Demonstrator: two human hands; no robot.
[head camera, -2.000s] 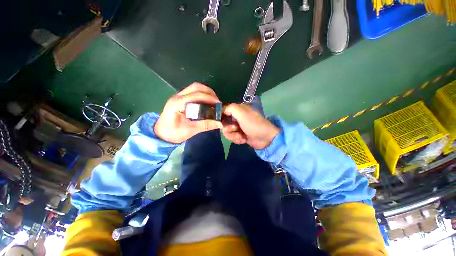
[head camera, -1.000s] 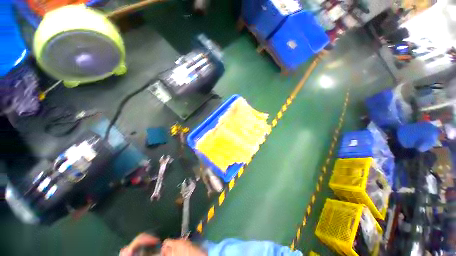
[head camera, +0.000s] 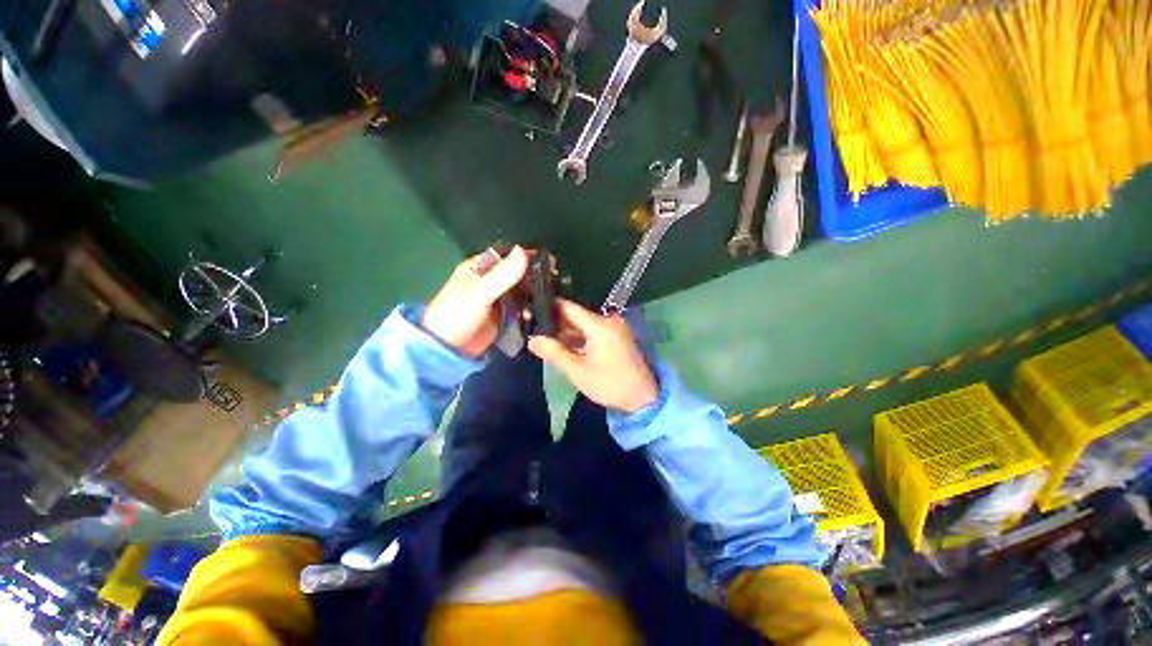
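Observation:
A small dark metal part (head camera: 543, 293) is held upright between my two hands, above my lap near the bench edge. My left hand (head camera: 478, 300) grips its left side, with a greyish piece showing below the fingers. My right hand (head camera: 599, 356) holds its lower right side with thumb and fingers. The fingers hide much of the part. An adjustable wrench (head camera: 649, 242) lies on the bench just right of my hands. A double-ended wrench (head camera: 612, 96) lies farther up.
A brown-grey wrench (head camera: 756, 183) and a pale-handled tool (head camera: 786, 202) lie beside a blue tray (head camera: 872, 217) of yellow wires (head camera: 985, 107). A small box with red bits (head camera: 521, 66) stands at the top. Yellow crates (head camera: 963, 444) stand across the taped aisle.
The view swung up to the fan and aisle, then back down to the hands. Compared with the oldest frame, the held part is now turned upright and looks darker.

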